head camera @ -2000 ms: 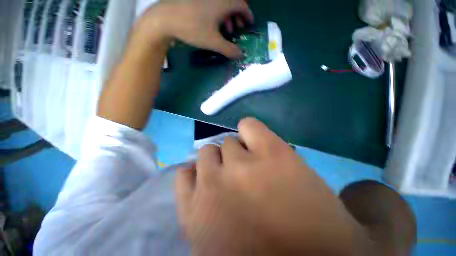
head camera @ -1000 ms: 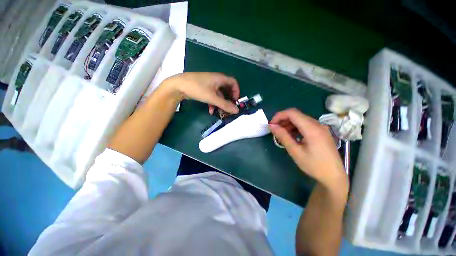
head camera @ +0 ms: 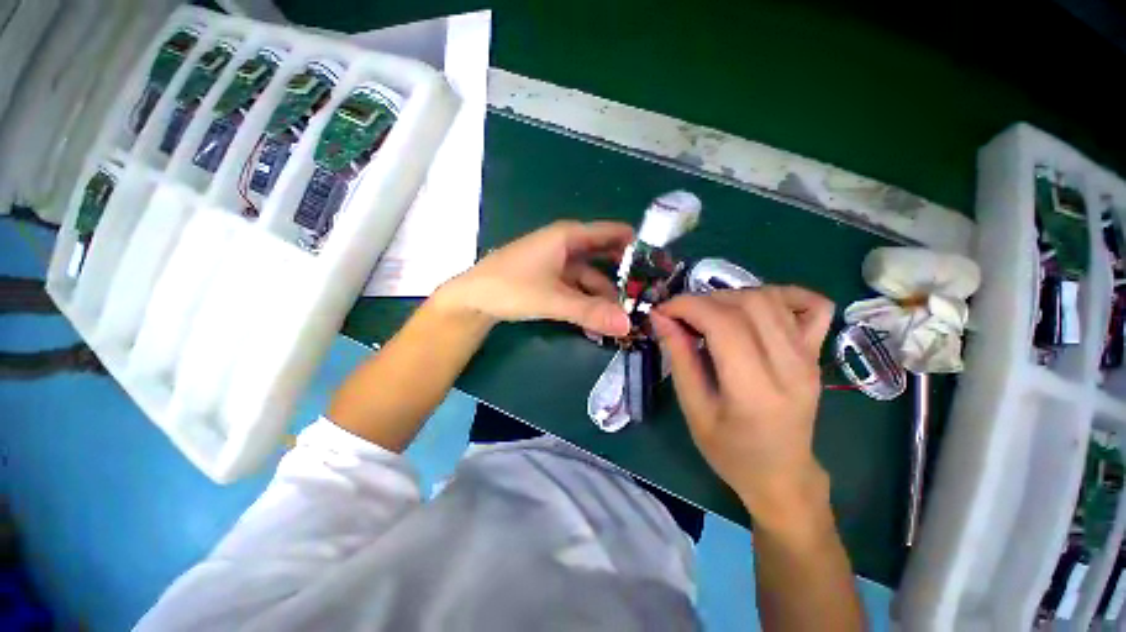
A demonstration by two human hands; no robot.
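Observation:
A circuit board assembly [head camera: 645,274] with a white rounded head cap [head camera: 671,219] stands tilted up between my hands, with small wires and a white connector at its middle. My left hand [head camera: 543,282] grips its left side with thumb and fingers. My right hand [head camera: 747,370] pinches at its right side near the connector; the fingertips hide what exactly they hold. A white housing shell [head camera: 608,393] lies below and behind it, with a dark narrow section [head camera: 642,380] beside it. Part of another white rounded piece [head camera: 722,275] shows behind my right fingers.
A foam tray [head camera: 204,333] with boards is at left, over white paper [head camera: 467,161]. Another foam tray [head camera: 957,494] is at right. A wired oval part [head camera: 869,362], a cream cloth bundle [head camera: 916,309] and a metal rod [head camera: 916,463] lie beside it. A conveyor edge [head camera: 716,154] runs behind.
The board assembly is now raised and turned head-up between both hands. The white shell has turned from slanting to nearly upright. My right hand has come in to the assembly.

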